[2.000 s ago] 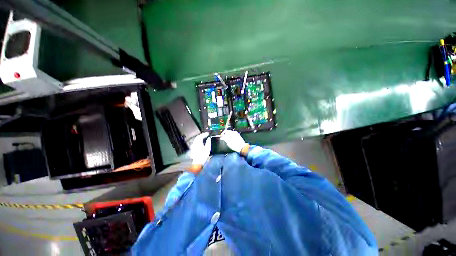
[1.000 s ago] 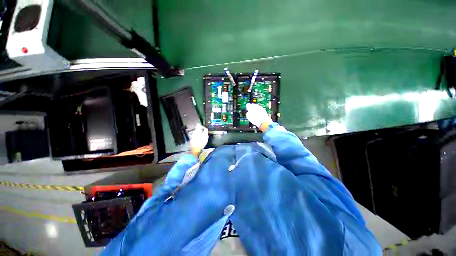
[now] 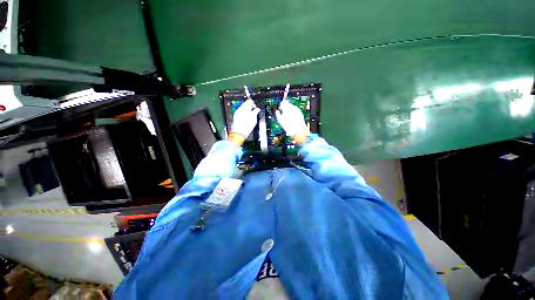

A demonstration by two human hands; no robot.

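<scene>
A black wave solder pallet [image 3: 317, 111] lies on the green bench mat in front of me, with a green populated circuit board [image 3: 271, 130] in it. Two short pale pieces stick out at its far edge. My left hand [image 3: 244, 119], in a white glove, is over the left part of the board near one pale piece. My right hand [image 3: 293, 119], also gloved, is over the right part near the other. Both hands hide parts of the board. Whether the fingers grip anything cannot be told.
A dark foam pad [image 3: 198, 135] lies left of the pallet. A black tote [image 3: 168, 140] with dark trays stands further left. A black arm [image 3: 135, 82] reaches in above it. Bulky black blocks [image 3: 463, 199] stand at the right below the bench edge. A dark pallet [image 3: 124, 252] is low at the left.
My left hand has moved from the near left corner of the pallet up over the board. My right hand has moved slightly toward the far edge. The whole view has shifted.
</scene>
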